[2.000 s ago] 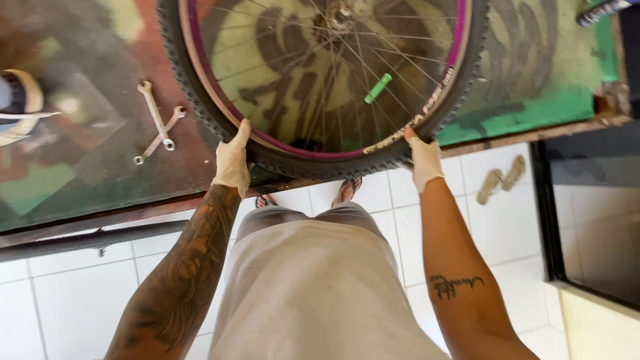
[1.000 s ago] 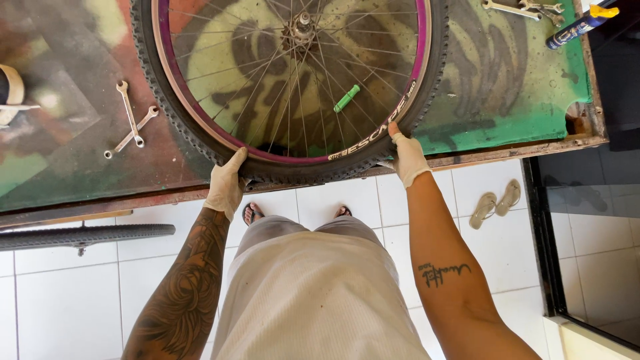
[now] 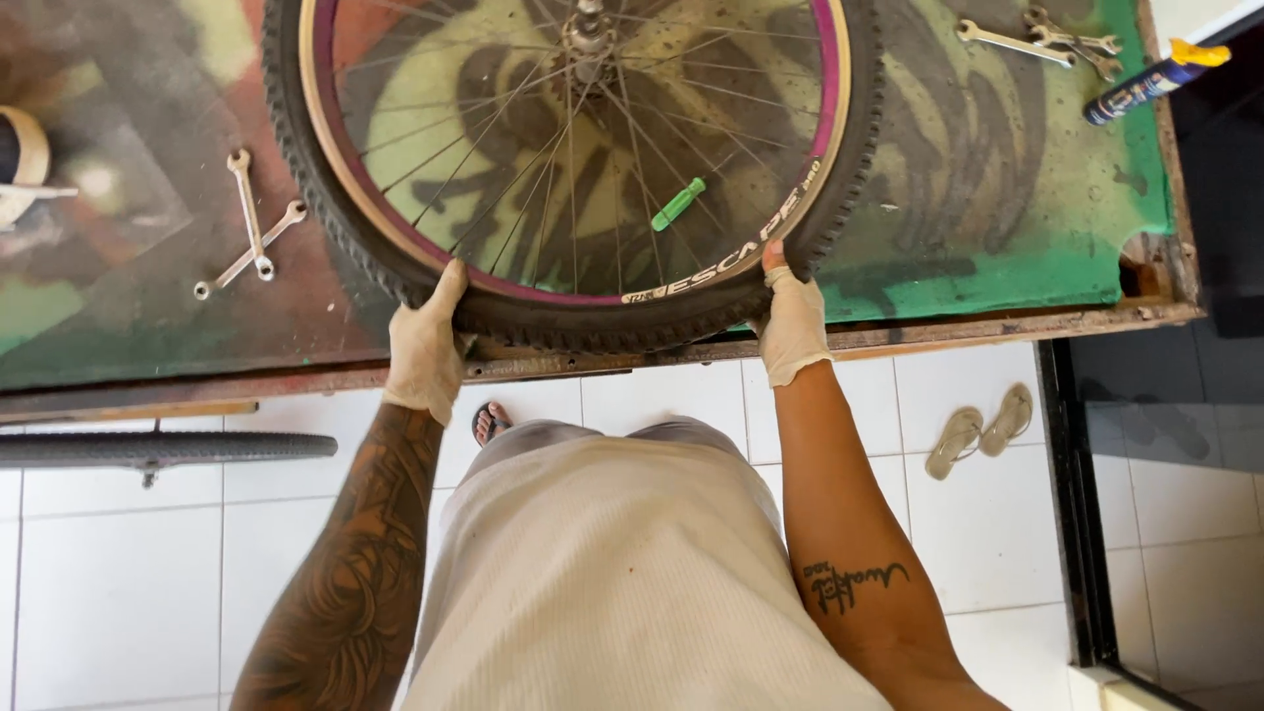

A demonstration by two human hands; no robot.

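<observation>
A bicycle wheel with a purple rim lies over the painted workbench, its knobby black tire (image 3: pixel 612 321) reaching the front edge. My left hand (image 3: pixel 428 341), in a pale glove, grips the tire at the lower left, thumb on the rim side. On the lower right, my right hand (image 3: pixel 793 321), gloved too with the thumb tip bare, grips the tire beside the white rim lettering. The wheel hub (image 3: pixel 590 44) shows near the top of the view. A green tool or handle (image 3: pixel 678 204) is seen through the spokes. My fingers under the tire are hidden.
Two crossed wrenches (image 3: pixel 252 222) lie left of the wheel; several more wrenches (image 3: pixel 1017 41) lie at the upper right, near a blue spray can (image 3: pixel 1150 84) with a yellow top. Another bicycle wheel (image 3: pixel 168 449) is below the bench at left. Sandals (image 3: pixel 953 442) sit on the tiled floor.
Both hands keep their grip on the tire. The view has shifted, bringing more of the bench's right side into sight.
</observation>
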